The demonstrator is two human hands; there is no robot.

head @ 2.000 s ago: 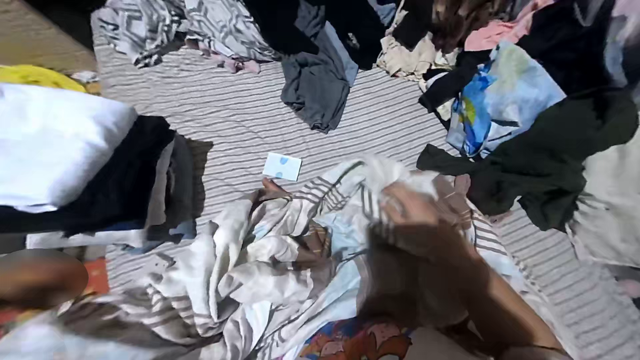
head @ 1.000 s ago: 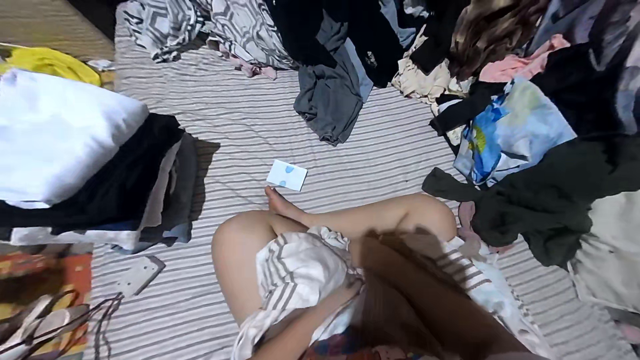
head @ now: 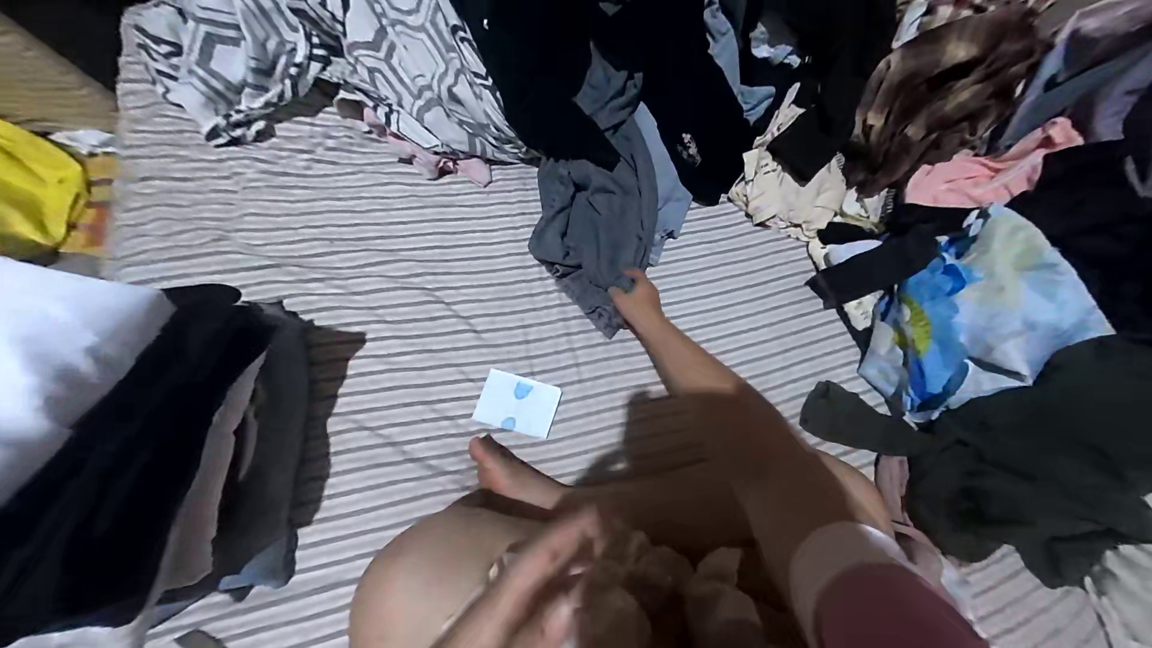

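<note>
My right hand (head: 637,297) reaches forward and grips the lower end of a grey garment (head: 598,225), which lies on the striped sheet (head: 405,297) and runs back under black clothing (head: 558,81). Low in the view, my left hand (head: 549,576) is blurred above my lap, close to a crumpled pale cloth (head: 666,585); whether its fingers hold any of it cannot be told. A small white card with blue marks (head: 517,403) lies flat just beyond my foot.
A folded stack with a white cloth (head: 63,360) on top stands at the left, near a yellow cloth (head: 36,189). White and grey patterned fabric (head: 423,72) lies at the back. Along the right are a blue floral cloth (head: 990,306), a dark green garment (head: 1035,459) and a pink one (head: 990,171).
My right hand has moved from the striped cloth at my lap forward to the grey garment. The white and brown striped cloth, spread over my legs two seconds ago, no longer covers them.
</note>
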